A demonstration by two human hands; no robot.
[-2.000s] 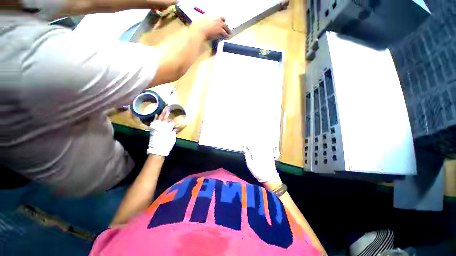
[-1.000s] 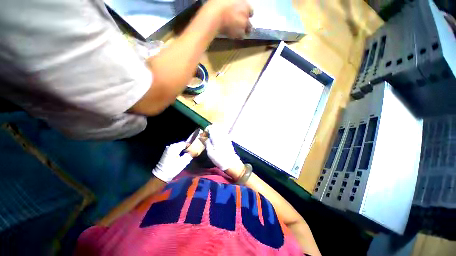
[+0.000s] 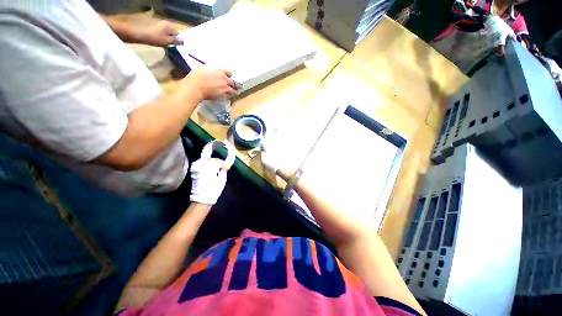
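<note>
My left hand (image 3: pixel 208 181), in a white glove, holds the beige masking tape roll (image 3: pixel 230 154) at the bench edge. My right hand (image 3: pixel 271 157), also gloved, reaches across the near left corner of the shallow white chassis tray (image 3: pixel 354 162). Its fingertips are beside the dark green tape roll (image 3: pixel 238 137), which lies flat on the bench. A small pale piece shows by those fingertips; whether they grip it cannot be told. The tray lies open side up, with a dark strip along its far end wall.
A neighbouring worker's hand (image 3: pixel 217 84) rests on another white chassis (image 3: pixel 259 46) at upper left. A crumpled clear bag (image 3: pixel 215 111) lies near the green roll. Stacked chassis (image 3: pixel 487 228) stand at right. Another person (image 3: pixel 487 24) is at top right. The bench has a green edge (image 3: pixel 262 178).
My hands were together in front of the bench edge. They have parted: the left keeps the beige roll, and the right has moved forward to the green roll. The neighbour's hands have shifted on the other chassis.
</note>
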